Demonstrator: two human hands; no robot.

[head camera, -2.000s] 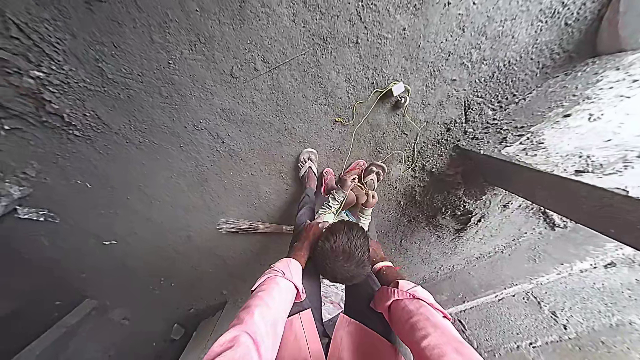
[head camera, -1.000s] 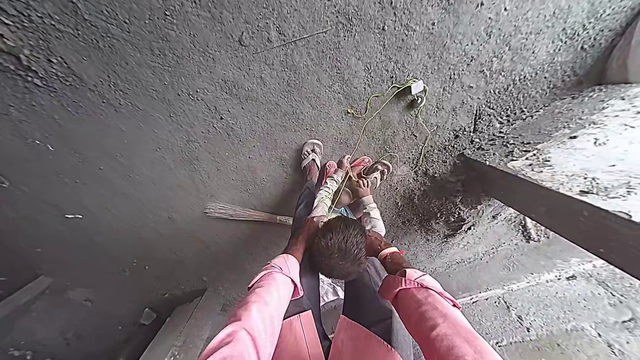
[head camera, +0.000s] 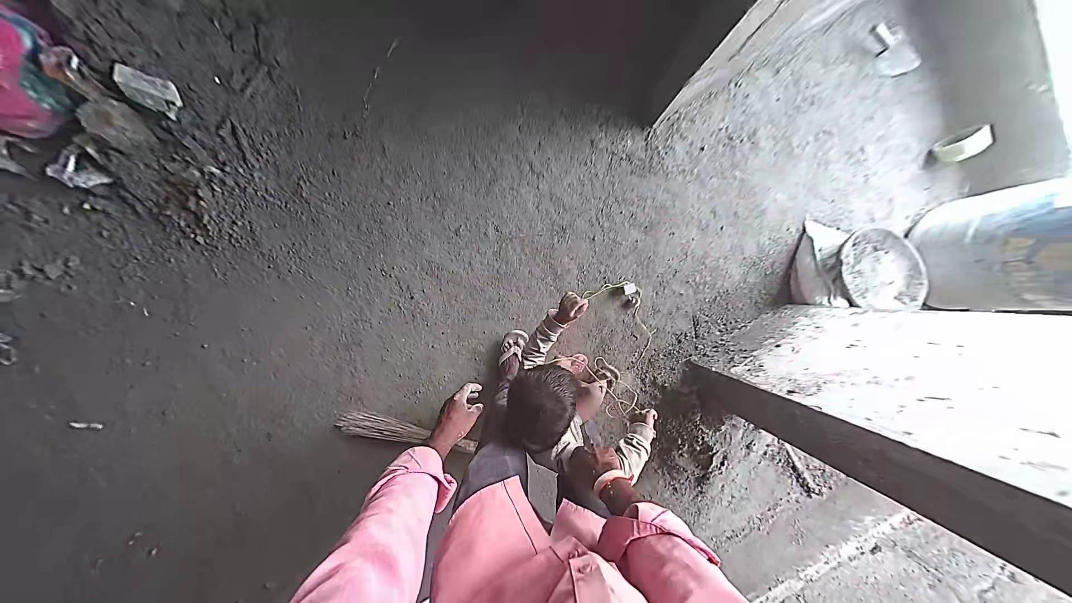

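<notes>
A small child (head camera: 543, 400) with dark hair is between my legs, one arm stretched forward. My left hand (head camera: 460, 414) is off the child, fingers apart and holding nothing, above the handle end of a straw broom (head camera: 381, 426) on the ground. My right hand (head camera: 593, 462), with a band at the wrist, rests at the child's side near the upper arm; its fingers are partly hidden. A thin yellowish cord (head camera: 641, 322) runs from the child's raised hand to a small white object (head camera: 629, 289) and loops by the child's other hand.
A dark beam or ledge edge (head camera: 879, 461) crosses at the right. Beyond it stand a metal drum (head camera: 997, 251), a round dusty pan (head camera: 883, 269) and a sack (head camera: 816, 266). Plastic scraps (head camera: 147, 90) and rubble lie at the upper left.
My left hand has come away from the child and moved out to the left. The child's arm has stretched forward with the cord. The view has shifted to show more ground ahead.
</notes>
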